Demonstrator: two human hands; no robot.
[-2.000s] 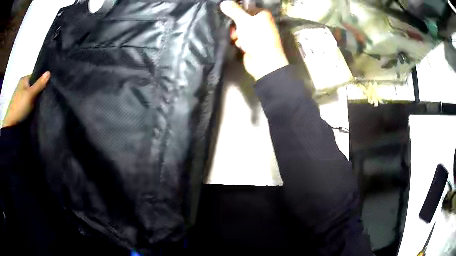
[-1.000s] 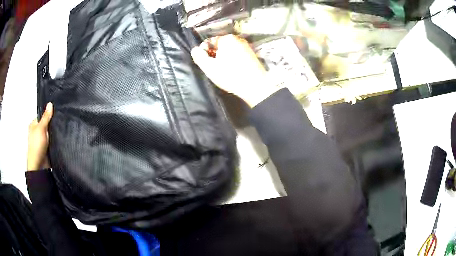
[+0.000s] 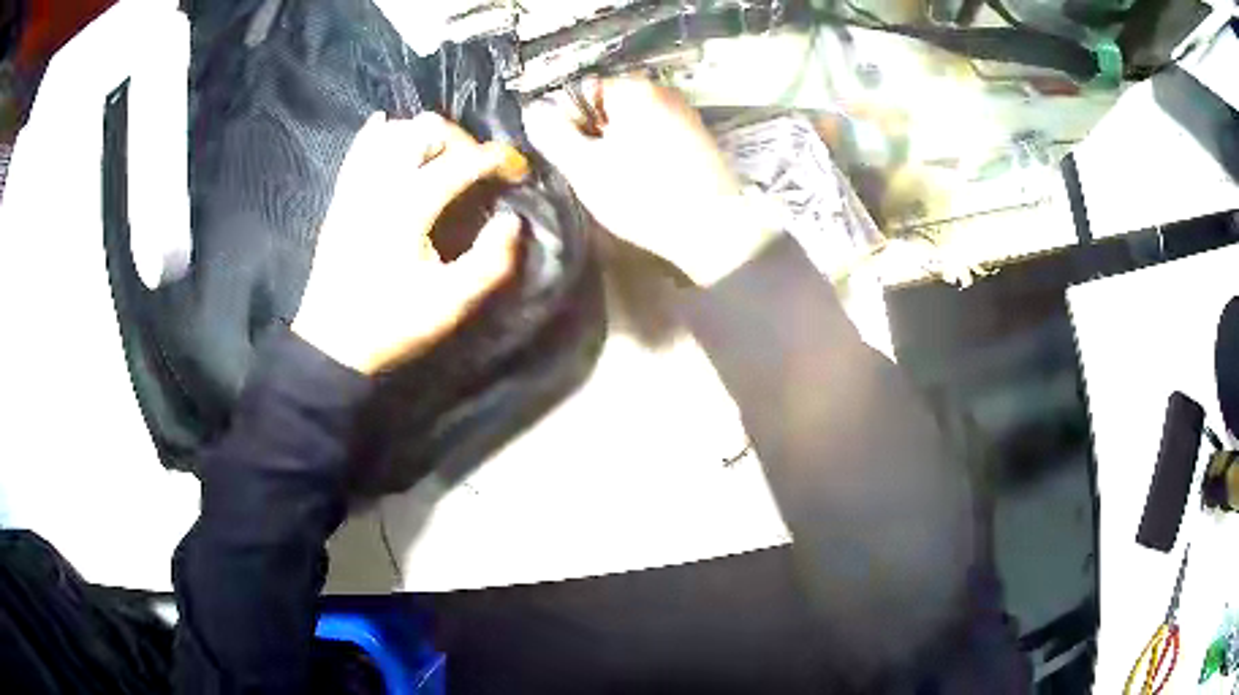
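Note:
The black bag (image 3: 476, 367) with mesh lies on the white tabletop, with a strap loop (image 3: 129, 272) at its left. My left hand (image 3: 408, 238) grips the bag's folded edge between thumb and fingers. My right hand (image 3: 632, 163) is at the bag's upper right edge, fingers curled; a small dark and reddish thing shows at its fingers, too blurred to name surely. The right fingertips are partly overexposed, so their contact with the bag is unclear. The sewing machine arm (image 3: 476, 21) is at the top, above the hands, partly cut off.
A wrapped box (image 3: 802, 177) lies right of my right hand. A dark cord curl (image 3: 738, 455) is on the tabletop. On the right table (image 3: 1128, 340) are a black phone-like slab (image 3: 1170, 471) and scissors (image 3: 1159, 654). A blue object (image 3: 387, 649) is below the front edge.
My left hand has moved from the bag's left side onto its right part and grips it there. The bag has shifted up and is folded smaller. More tabletop shows below it.

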